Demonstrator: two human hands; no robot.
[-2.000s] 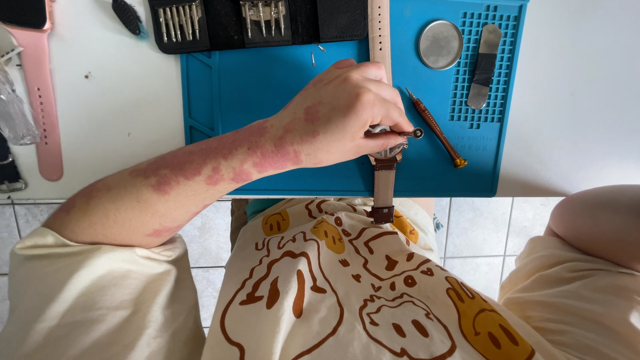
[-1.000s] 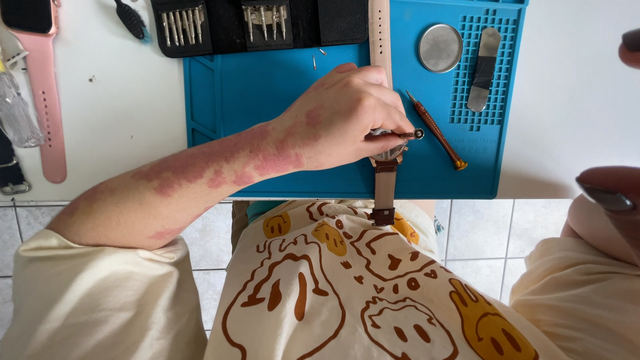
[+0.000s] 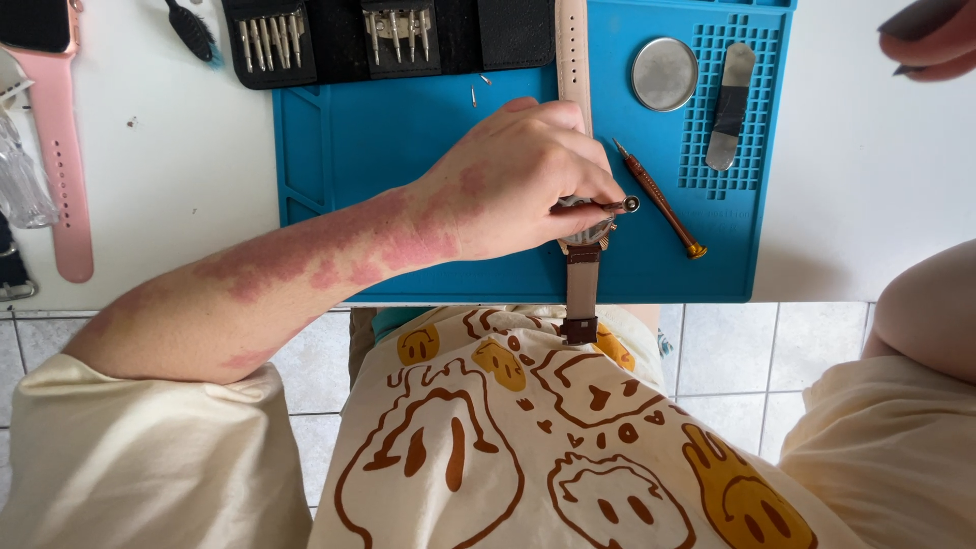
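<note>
My left hand (image 3: 534, 179) is over a wristwatch (image 3: 598, 231), its thumb and fingers pinching a slim tool with a round metal end (image 3: 630, 204). The hand covers much of the watch face and the rest of the tool. The watch lies on a blue mat (image 3: 427, 274), one strap half running up under the hand, the brown-tipped half hanging over the front edge. To its right lies a copper-brown precision screwdriver (image 3: 659, 194). At the upper right edge, dark-nailed fingertips of my right hand (image 3: 934, 38) show above the white table; whether they hold anything is hidden.
A round metal lid or dish (image 3: 665, 74) and a flat metal tool with a dark wrap (image 3: 728, 114) lie on the mat. Behind are a black case of bits (image 3: 343, 38) and two tiny metal pieces (image 3: 473, 96). Left are a brush (image 3: 191, 30) and a pink-strapped smartwatch (image 3: 65, 168).
My right hand, out of view two seconds ago, came in at the right edge and has since moved up to the upper right. My left hand stays at the watch with the tool.
</note>
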